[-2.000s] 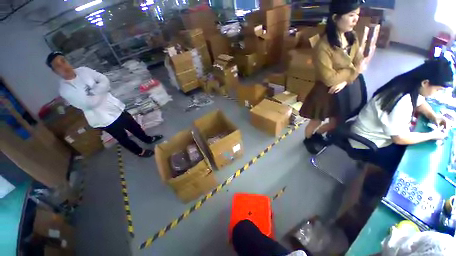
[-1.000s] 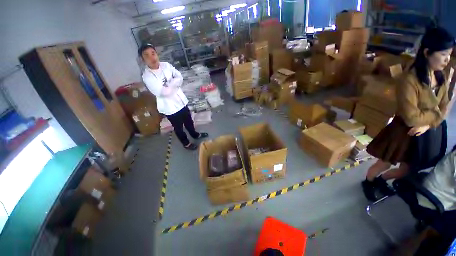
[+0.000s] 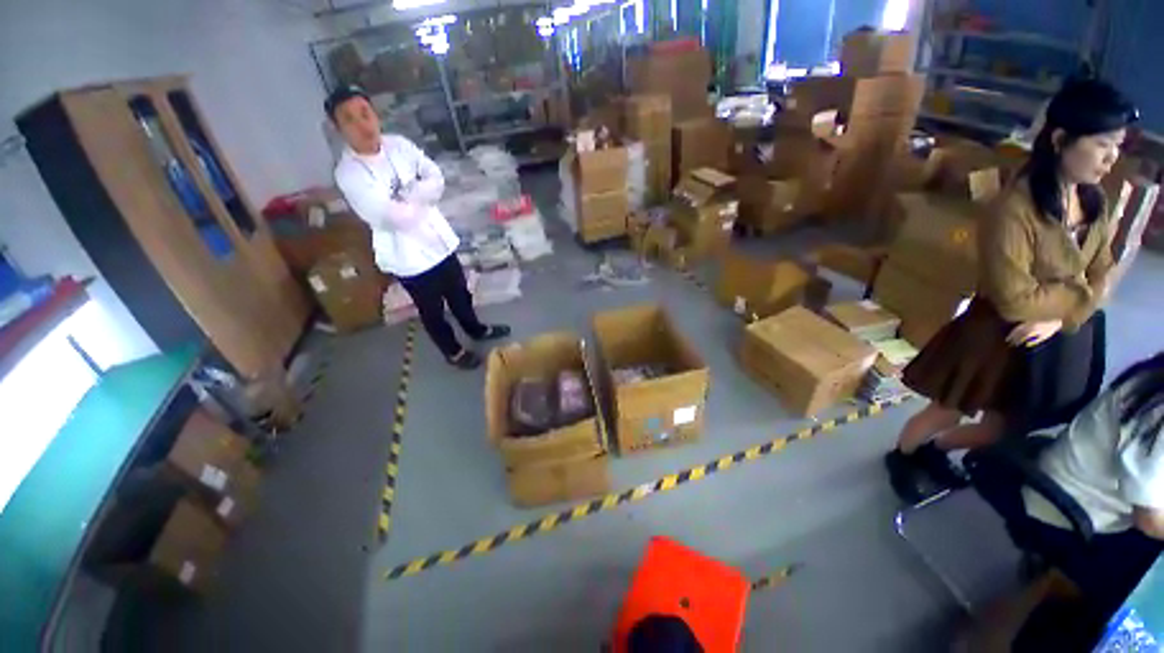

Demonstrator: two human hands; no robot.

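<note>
Neither of my hands is in view. Nearest in front of me is an orange-red plastic stool [image 3: 700, 589] at the bottom edge, with a dark rounded shape, which I cannot identify for certain, over its lower part. Beyond it, two open cartons stand side by side on the floor. The left carton [image 3: 557, 475] holds dark wrapped goods. The right carton [image 3: 661, 427] has raised flaps and some contents low inside.
Yellow-black tape [image 3: 562, 515] marks the grey floor. A green-topped bench [image 3: 96, 440] is at left, a wooden cabinet [image 3: 172, 217] behind it. A person in white [image 3: 406, 211] stands beyond the cartons. At right, one person stands [image 3: 1040, 274] and another sits [image 3: 1104, 453]. Closed cartons [image 3: 807, 360] lie behind.
The view has swung left from the right-hand bench, bringing the cabinet and left bench in, then slightly back right. The parts tray and most of the right bench have left the picture.
</note>
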